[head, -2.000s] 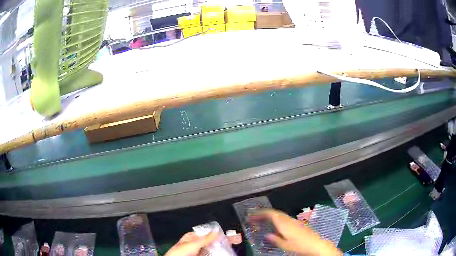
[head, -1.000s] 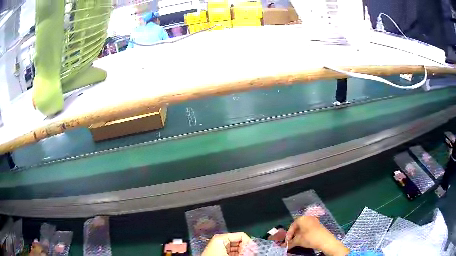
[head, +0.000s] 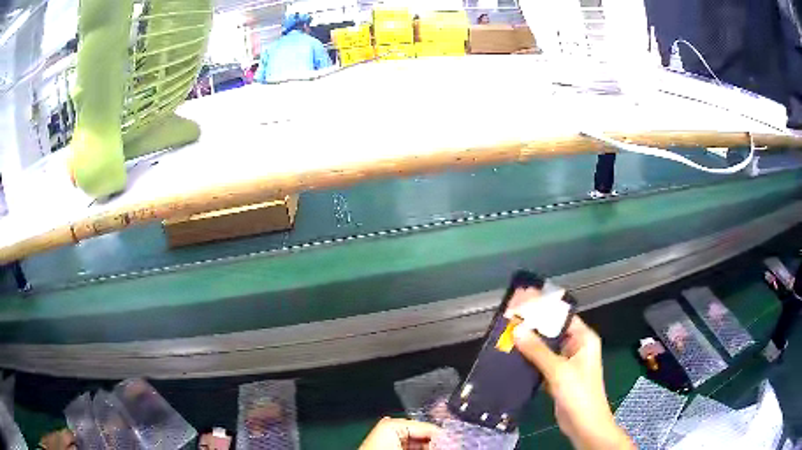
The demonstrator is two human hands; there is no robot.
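Note:
My right hand [head: 576, 373] holds a black display module [head: 497, 378] by its upper end, above the belt. The module is tilted, with a white patch and an orange flex strip near my thumb. My left hand [head: 400, 435], cut off by the bottom edge, is at a clear bubble bag [head: 475, 437] at the module's lower end. How far the module is inside the bag cannot be told. Another bubble bag [head: 426, 389] lies just behind. A heap of empty bubble bags [head: 725, 422] lies at the lower right.
Bagged modules [head: 268, 415] lie along the dark green belt at left and right. An uncovered module [head: 664, 363] lies at the right. A grey side rail [head: 352, 341] runs beyond. A cardboard tray [head: 233, 221], green fan [head: 101, 114] and person in blue [head: 293, 54] are farther off.
My right hand has risen from the belt with a black module in it. My left hand has shifted slightly down and left. Bags on the right have moved left along the belt.

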